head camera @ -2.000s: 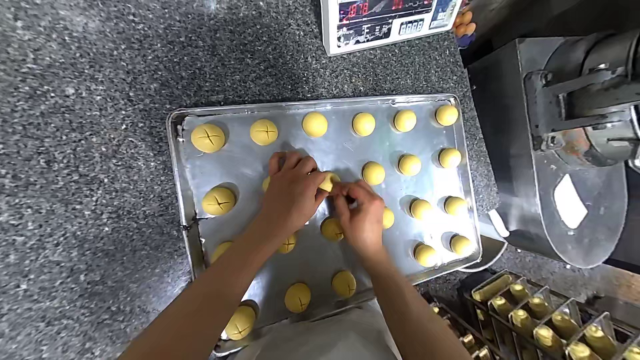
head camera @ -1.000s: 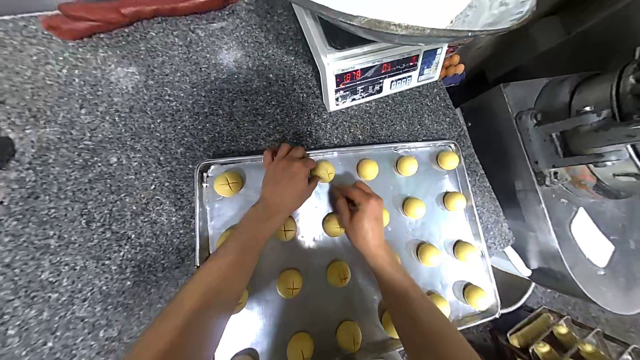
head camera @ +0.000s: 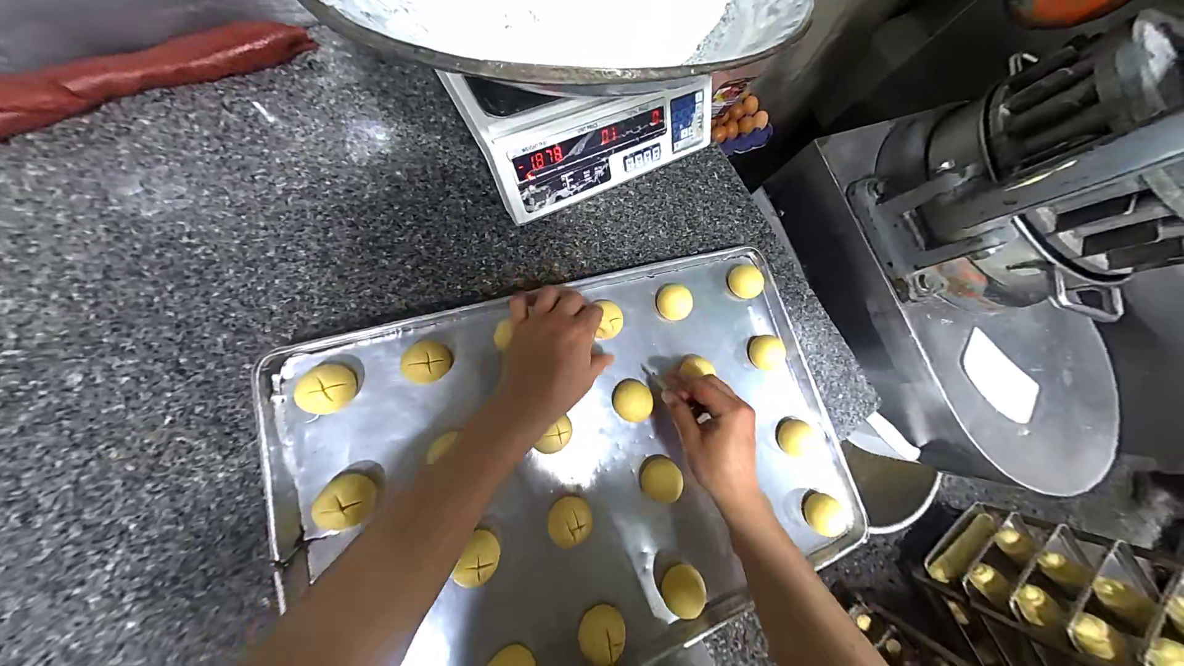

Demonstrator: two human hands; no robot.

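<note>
A metal baking tray (head camera: pixel 592 518) holds several rounds of yellow dough, some scored with a cross, such as the one at the upper left (head camera: pixel 426 362), others smooth, such as the one near the middle (head camera: pixel 633 400). My left hand (head camera: pixel 555 356) rests over the tray's far side, fingers bent, beside a scored dough ball (head camera: pixel 608 319); what lies beneath the palm is hidden. My right hand (head camera: pixel 710 425) pinches a small thin blade-like tool (head camera: pixel 659 381) between thumb and fingers, close to another dough ball (head camera: pixel 696 368).
A digital scale (head camera: pixel 592 139) stands behind the tray, bearing a large metal bowl (head camera: pixel 573 69) of white contents. Red wrapped material (head camera: pixel 157 74) lies far left. Eggs (head camera: pixel 740 120) sit past the counter edge. Machinery (head camera: pixel 980 213) stands right; metal moulds with dough (head camera: pixel 1036 592) are lower right.
My left hand has come off the dough ball it was touching in the far row, which now shows a cross. My right hand has moved right. The view has shifted.
</note>
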